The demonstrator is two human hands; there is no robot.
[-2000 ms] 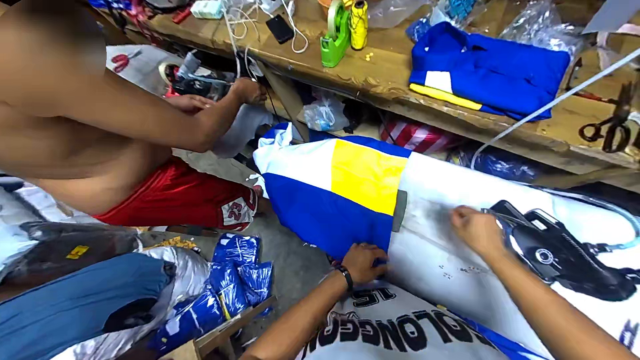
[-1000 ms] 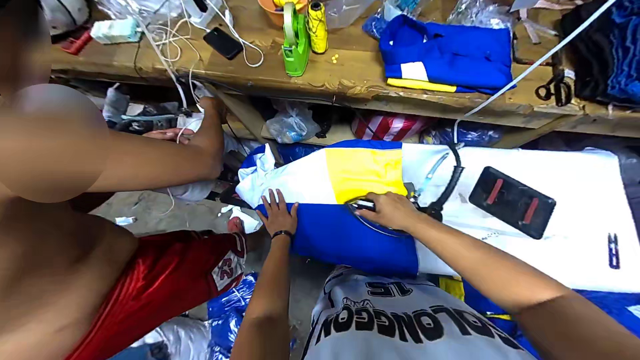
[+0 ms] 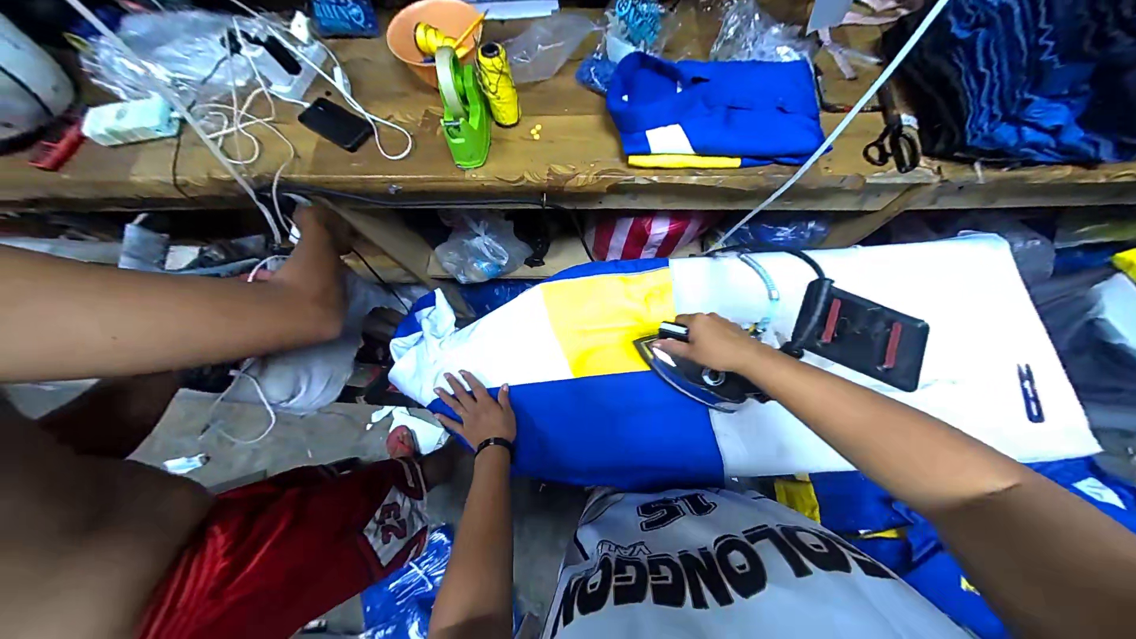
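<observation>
A blue, white and yellow garment point(image 3: 612, 426) lies over the left part of a white-covered ironing board point(image 3: 958, 328). My right hand point(image 3: 719, 342) is closed on the handle of an electric iron point(image 3: 701, 383), which rests across the garment's right side, over the yellow and blue panels. Flat on the garment's left part, fingers spread, is my left hand point(image 3: 477, 410). A black iron rest with red strips point(image 3: 861, 335) lies on the board right of the iron. Farther right lie small thread snips point(image 3: 1029, 393).
A co-worker's arm point(image 3: 169, 311) reaches under the wooden table point(image 3: 550, 177) at left. On the table are a folded blue garment point(image 3: 719, 111), a green tape dispenser point(image 3: 463, 115), yellow thread point(image 3: 498, 84), a phone point(image 3: 335, 123), scissors point(image 3: 893, 146) and dark folded cloth point(image 3: 1047, 80).
Two seconds ago my right hand was over the white board beside the iron; now it grips the iron on the garment. My left hand has moved to the garment's left part.
</observation>
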